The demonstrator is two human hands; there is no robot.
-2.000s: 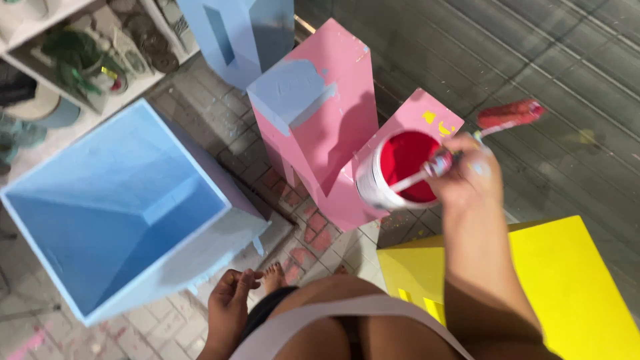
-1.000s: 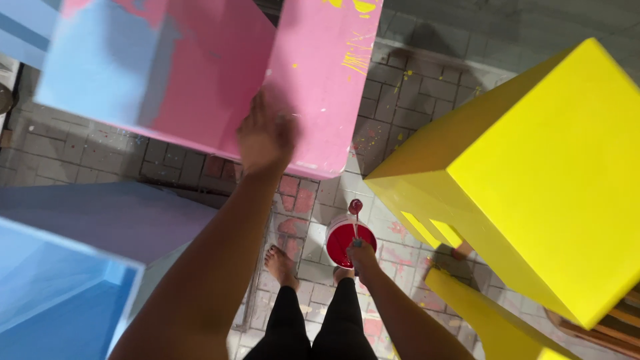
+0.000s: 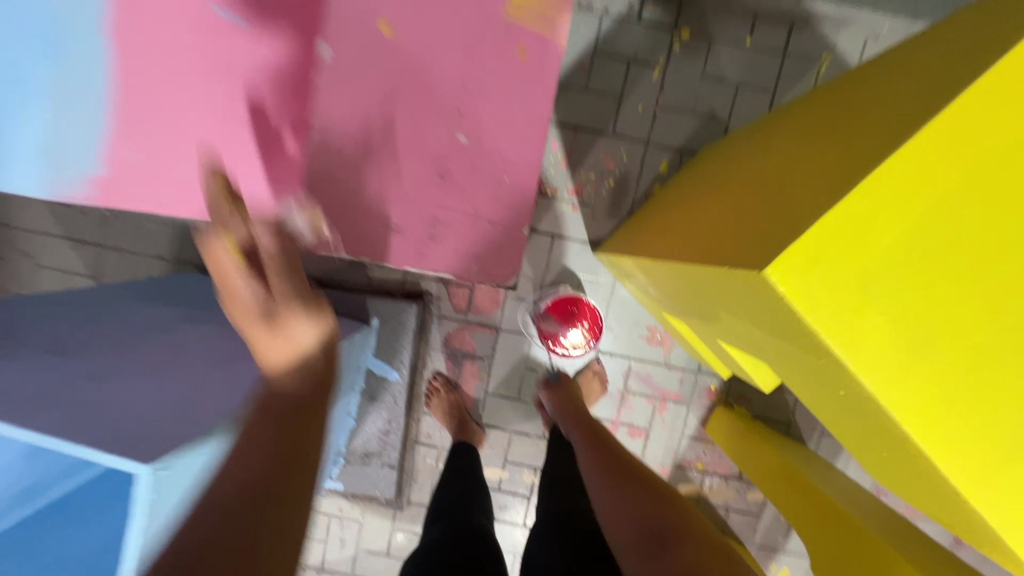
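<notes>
My left hand (image 3: pixel 268 296), blurred, is raised at the lower edge of a pink painted block (image 3: pixel 432 144), its fingers apart. Whether it touches the block cannot be told. My right hand (image 3: pixel 560 396) is closed around the handle of a small paint roller, whose thin shaft (image 3: pixel 550 356) leads into a bucket of red paint (image 3: pixel 570 324). The roller head is hardly visible in the paint. The bucket stands on the paved floor in front of my right foot. Light blue paint (image 3: pixel 52 96) covers the left part of the pink piece.
A large yellow block (image 3: pixel 904 264) stands at the right, with another yellow piece (image 3: pixel 816 480) below it. At the lower left is a blue open box (image 3: pixel 136 496). A grey slab (image 3: pixel 388 400) with blue paint lies beside my left foot. Paint spots mark the paving (image 3: pixel 640 400).
The bucket, held up two seconds ago, now stands on the floor. The roller has gone from above the bucket down into it. My left hand has risen from near my body to the pink block.
</notes>
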